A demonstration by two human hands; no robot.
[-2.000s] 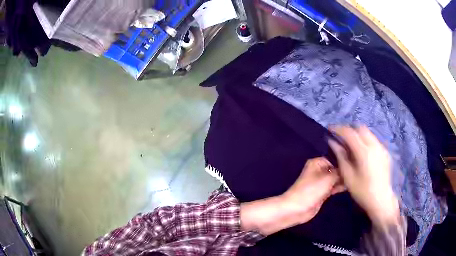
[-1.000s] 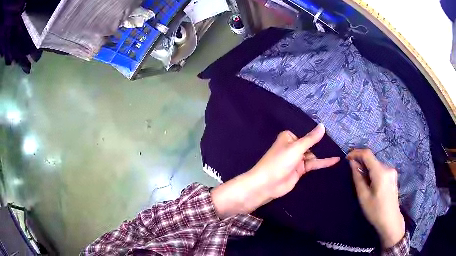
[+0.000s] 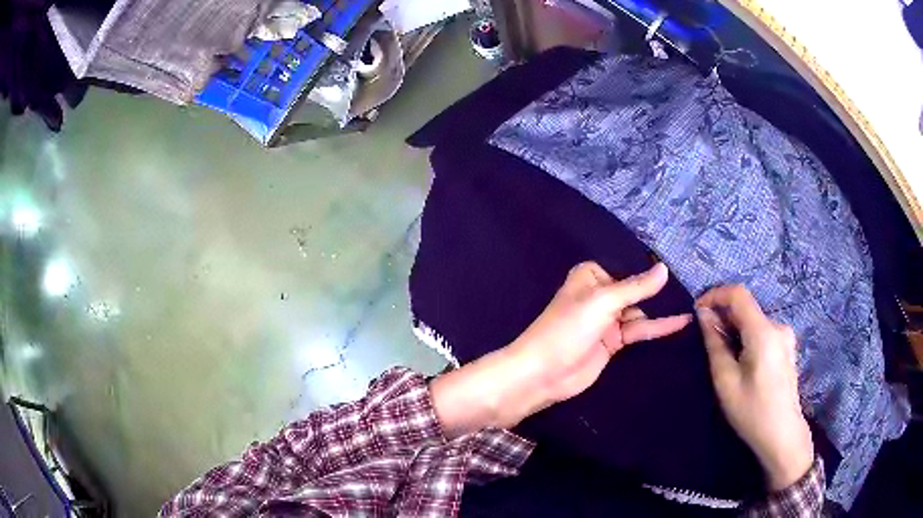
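A large dark cloth [image 3: 526, 243] lies draped in front of me, with blue-grey leaf-patterned lining [image 3: 708, 172] along its right side. My left hand [image 3: 582, 339] holds the dark cloth near the lining edge. Its thumb and one finger lie spread on top; its other fingers are partly hidden. My right hand [image 3: 754, 369] has thumb and forefinger pinched together at that edge, beside the left fingertip. A thin glint shows at the right fingers, which looks like a needle, but it is barely visible. No thread can be made out.
A blue basket [image 3: 268, 86] with grey cloth [image 3: 167, 51] over it stands at the upper left on the green floor [image 3: 202, 233]. A spool [image 3: 487, 38] is at the top. A curved pale table edge [image 3: 850, 111] runs along the upper right.
Two seconds ago the hands were close together and the right one was blurred. The left hand has since opened out along the edge. Over the last second both hands have barely moved.
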